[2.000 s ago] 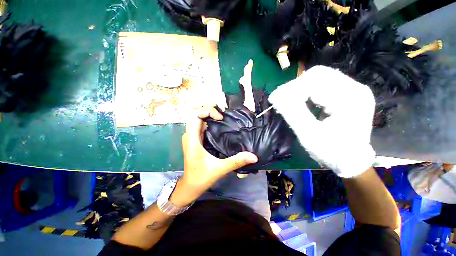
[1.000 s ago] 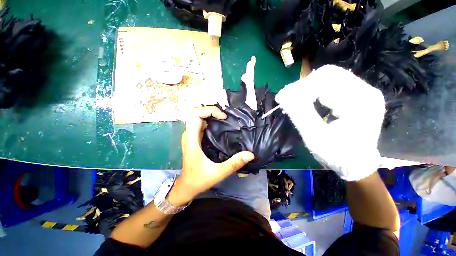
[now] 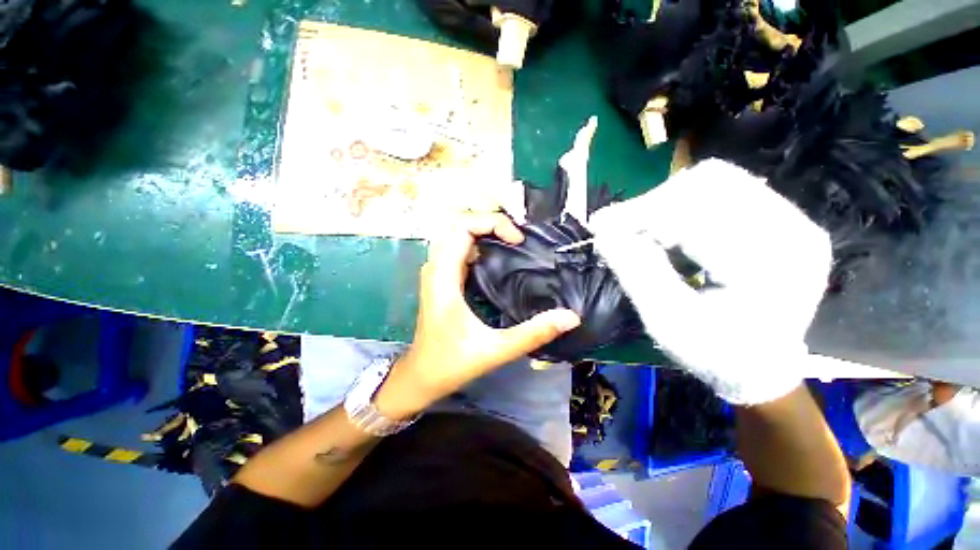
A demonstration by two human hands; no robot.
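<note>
A glossy black spiky piece (image 3: 543,281) is held over the front edge of the green bench. A pale limb-like end (image 3: 577,172) sticks up from its far side. My left hand (image 3: 462,312), bare and with a watch on the wrist, grips the piece from the left, thumb across its near face. My right hand (image 3: 715,274), in a fuzzy white glove, pinches a thin pale stick (image 3: 575,246) between thumb and fingers. The stick's tip is at the upper part of the piece; I cannot tell if it touches. The glove hides the piece's right side.
A stained cardboard mat (image 3: 376,199) with a small whitish dish (image 3: 407,144) lies behind my left hand. A pile of black pieces (image 3: 817,140) is at the back right. Another black tuft (image 3: 65,86) is at far left. Blue crates (image 3: 672,414) and a person's sleeve (image 3: 903,424) are below the bench edge.
The view has shifted and tilted, so the mat and bench sit higher and further right. The stick now lies flatter across the piece. Both hands keep their holds.
</note>
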